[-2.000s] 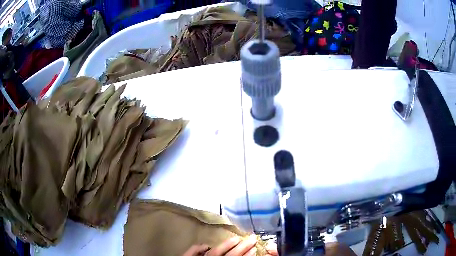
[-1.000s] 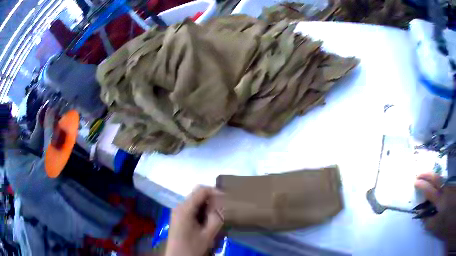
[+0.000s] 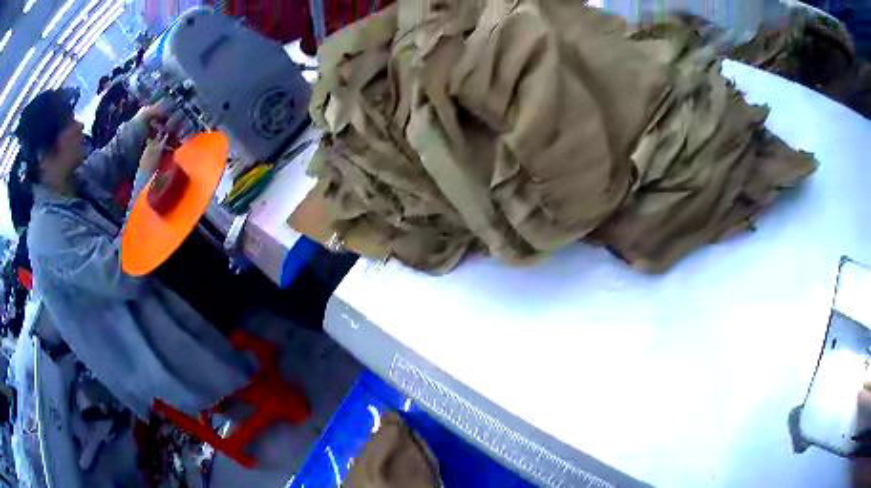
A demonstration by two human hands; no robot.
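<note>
The bundle of cut panels (image 3: 535,133), a large ruffled khaki-brown heap, lies on the white table (image 3: 592,353). A brown fabric piece (image 3: 393,457) shows at the bottom edge of the picture, over a blue surface below the table's front edge; whether a hand holds it cannot be seen. My left hand is out of the picture. Only a small blurred part of my right hand (image 3: 863,405) shows at the right edge, by the needle plate (image 3: 845,381). What its fingers do is hidden.
At the left a person (image 3: 105,257) sits at another sewing machine (image 3: 239,81), with an orange disc (image 3: 177,205) in front. A red stool (image 3: 244,400) stands below. The blue surface (image 3: 358,419) lies under the table's ruled front edge. More brown cloth (image 3: 802,48) is behind.
The view has swung left, so the machine head is out of sight. The brown piece that my left hand held over the table's front is gone from there; a brown piece now shows lower, over the blue surface.
</note>
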